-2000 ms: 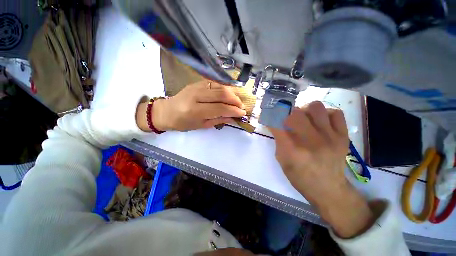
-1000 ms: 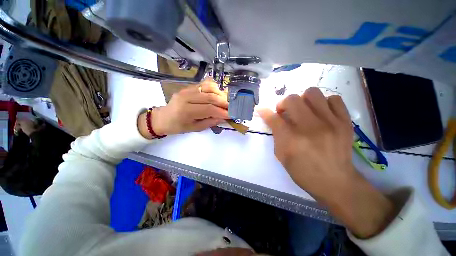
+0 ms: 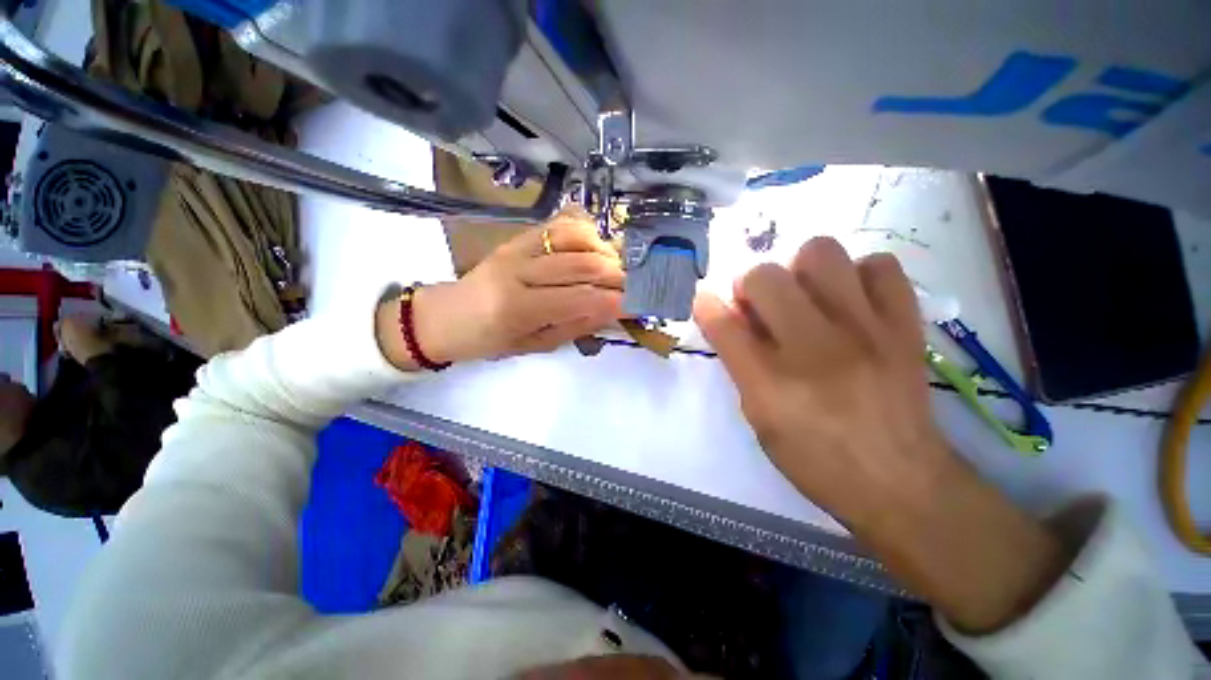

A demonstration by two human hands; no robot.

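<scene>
A khaki-brown fabric panel (image 3: 476,219) lies on the white table left of the needle area. My left hand (image 3: 538,295) rests flat on it, fingertips close to the presser foot (image 3: 604,199). A small brown fabric end (image 3: 653,339) sticks out below the fingers. The blocky grey attachment (image 3: 664,282) stands between my hands and hides the work behind it. My right hand (image 3: 823,345) is curled just right of it, its thumb and index finger close to the attachment; whether it holds anything cannot be told.
The white sewing machine head (image 3: 823,80) spans the top. Right are thread snips (image 3: 989,392), a flat black rectangle (image 3: 1096,286) and an orange handle (image 3: 1186,458). Left are brown work pieces (image 3: 219,253), a grey motor (image 3: 86,199) and another person's arm. A blue bin (image 3: 348,511) is below the edge.
The view has shifted since the earliest frame, showing more of the machine's lettering and the motor. Both hands stay beside the needle area; my right hand's fingers are slightly more curled.
</scene>
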